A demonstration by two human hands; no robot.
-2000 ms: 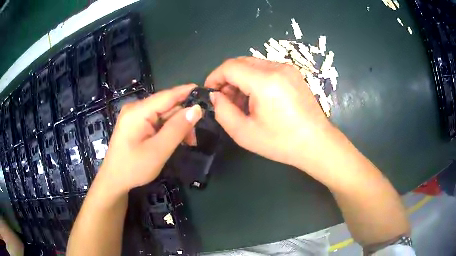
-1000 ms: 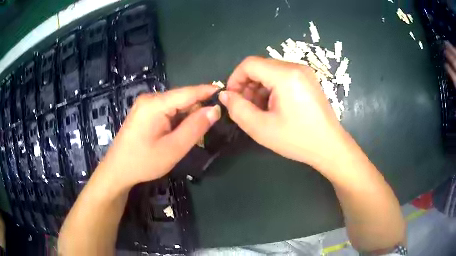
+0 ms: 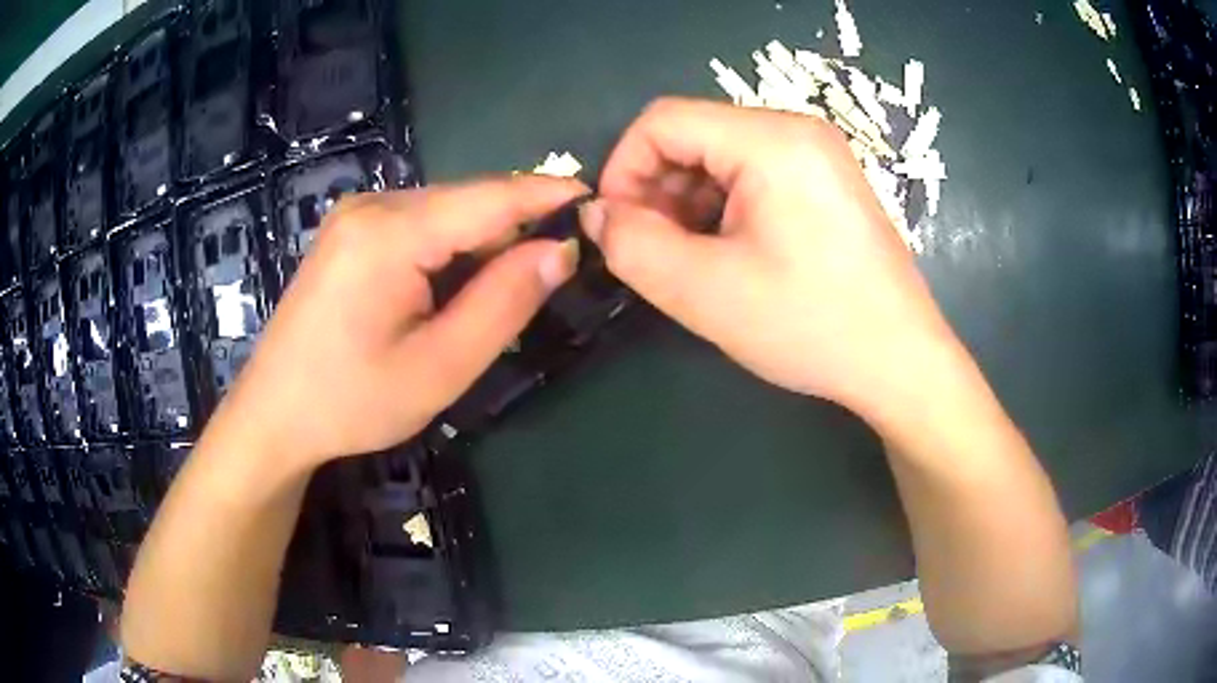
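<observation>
A black phone housing [image 3: 514, 367] is tilted between my hands over the green surface. My left hand [image 3: 414, 300] pinches its upper end between thumb and fingers. My right hand [image 3: 767, 240] has its thumb and forefinger tips together at the same end, touching or nearly touching it. The fingertips hide what lies between them, so I cannot tell whether my right hand holds a small part. A pale tab [image 3: 557, 164] shows just beyond my left fingertips.
A glossy black blister tray [image 3: 274, 144] with rows of housings fills the left. A cream tab [image 3: 418, 528] lies on its near corner housing. Pale strips [image 3: 854, 107] are piled beyond my right hand. Another black tray [image 3: 1192, 200] stands at far right.
The housing has turned from nearly upright to a slant, its lower end swinging left. The pale tab has come into view beyond my left fingers. The view has shifted, with the tray lying higher.
</observation>
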